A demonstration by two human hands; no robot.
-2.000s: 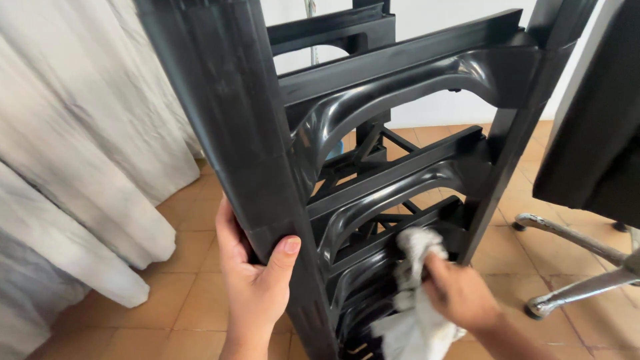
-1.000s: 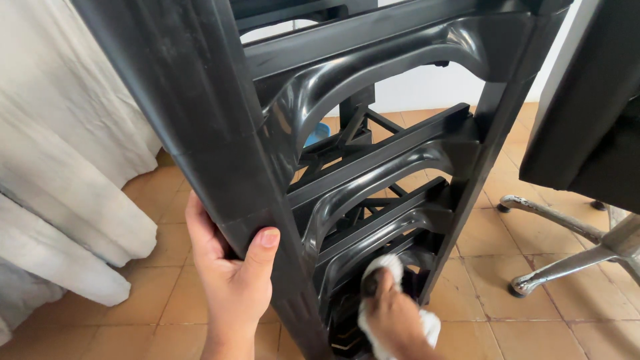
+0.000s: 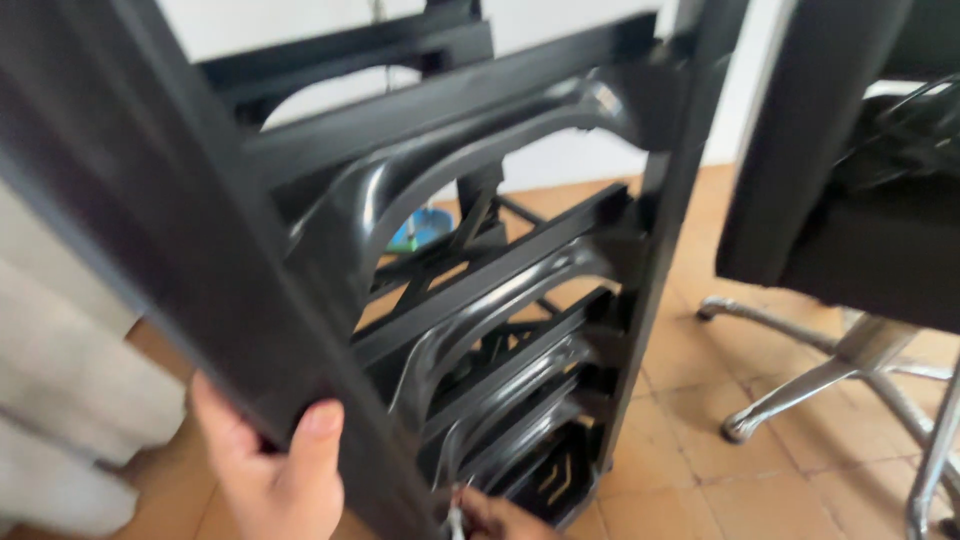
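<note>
A tall black plastic rack frame (image 3: 450, 165) with several arched crosspieces leans across the head view. My left hand (image 3: 277, 457) grips its near left upright (image 3: 225, 247), thumb on the front face and fingers round the outer edge. Low at the bottom edge, my right hand (image 3: 499, 517) is partly out of view, beside the foot of that upright and the lowest crosspieces. A small bit of white cloth (image 3: 456, 521) shows at its fingertips; the rest of the cloth is hidden or out of view. The picture is blurred.
On the right stands a black chair (image 3: 885, 225) with a metal wheeled base (image 3: 870, 352). Pale curtains (image 3: 60, 405) hang at the left. Behind the frame are a blue container (image 3: 431, 226) and a white wall (image 3: 562, 169). The floor (image 3: 690, 427) is orange tile.
My right hand with the white cloth has moved down from the lower crosspieces to the bottom edge of the view. My left hand still holds the left upright.
</note>
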